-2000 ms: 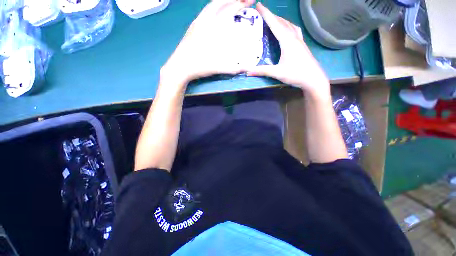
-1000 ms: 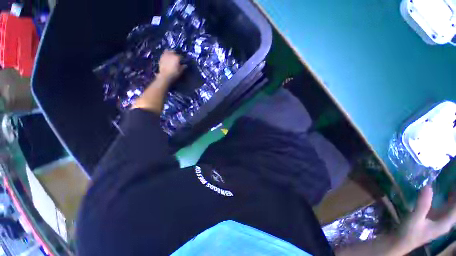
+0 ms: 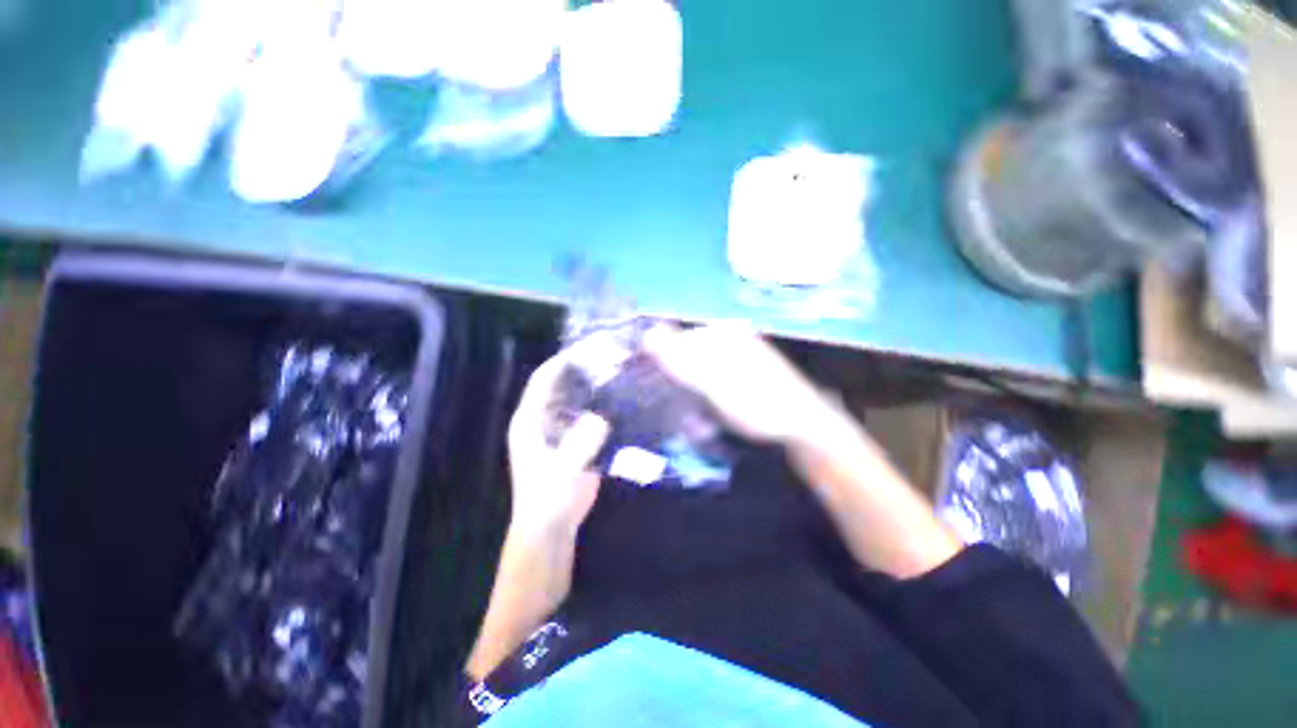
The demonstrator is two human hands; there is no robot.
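Note:
My left hand (image 3: 548, 455) holds a shiny dark bagged packet (image 3: 640, 391) with a white tag, in front of my body just below the bench edge. My right hand (image 3: 740, 384) is at the upper right side of the same packet, its fingers on it; the picture is blurred there. A white housing (image 3: 797, 221) lies on a crinkled clear bag (image 3: 849, 296) on the green bench, beyond my right hand. The black bin (image 3: 420, 469) at the left holds many dark packets (image 3: 299, 484).
Several white housings, some bagged, lie at the back left of the bench (image 3: 470, 192). A grey round dispenser (image 3: 1060, 199) stands at the right with a black cord. An open carton (image 3: 1117, 498) with silvery packets (image 3: 1013, 491) is below the bench edge at the right.
My left hand has come out of the black bin and now holds a dark packet. My right hand has moved in to it. The view has swung back to the bench.

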